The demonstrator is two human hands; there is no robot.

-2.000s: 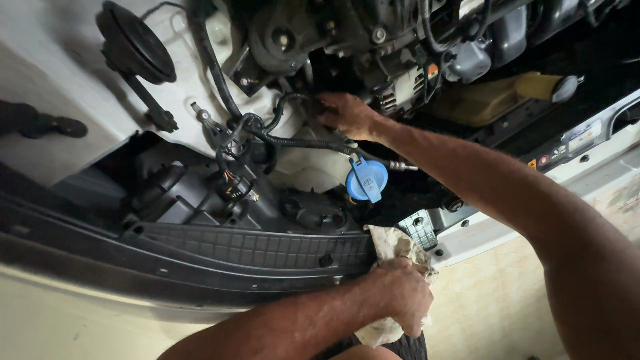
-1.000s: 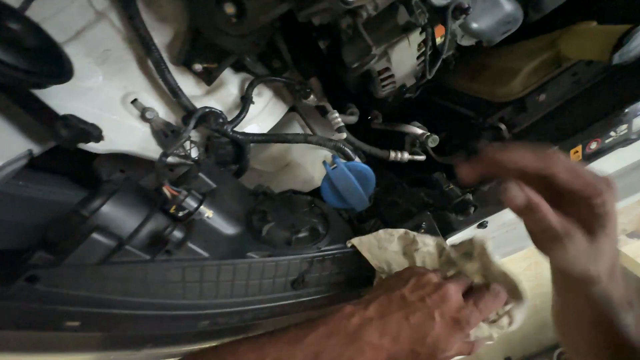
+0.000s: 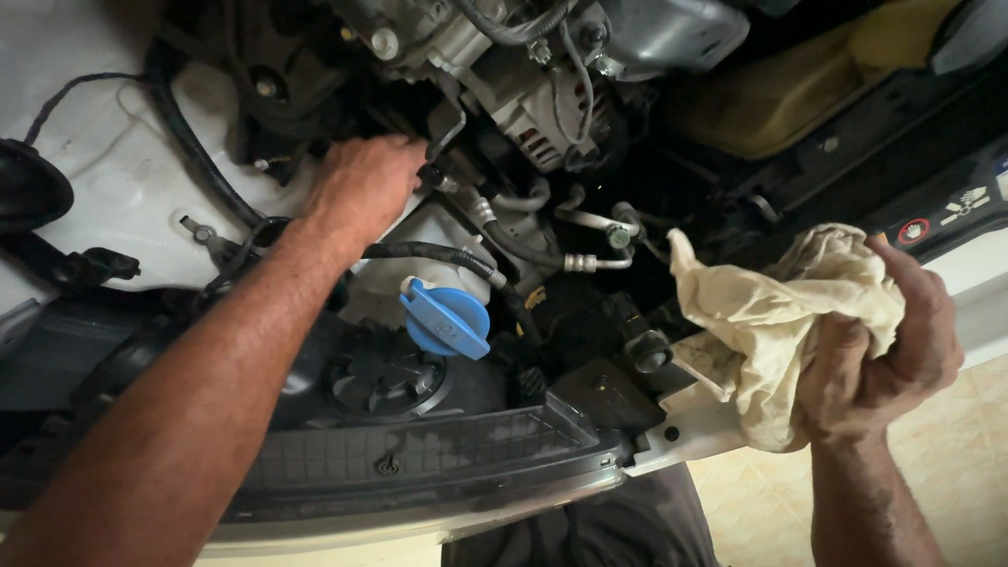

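Observation:
My left hand reaches down into the car's engine bay, beside a black hose and a metal pipe fitting; its fingertips are hidden, so whether it grips anything is unclear. On the right, above the front panel, my right hand holds a crumpled cream cloth that hangs from the fingers. Between the hands sits a blue washer reservoir cap, closed on its white neck. A black ribbed hose passes just above the cap. Metal air-conditioning pipes run to the right of it.
The alternator lies at upper centre, a yellowed plastic reservoir at upper right. A headlight housing and its trim edge cross the lower part. A black horn-like disc is at far left. Warning symbols mark the front panel.
The cloth has passed from my left hand to my right hand and been lifted off the front edge. My left hand has moved into the engine bay, where my right hand was two seconds ago.

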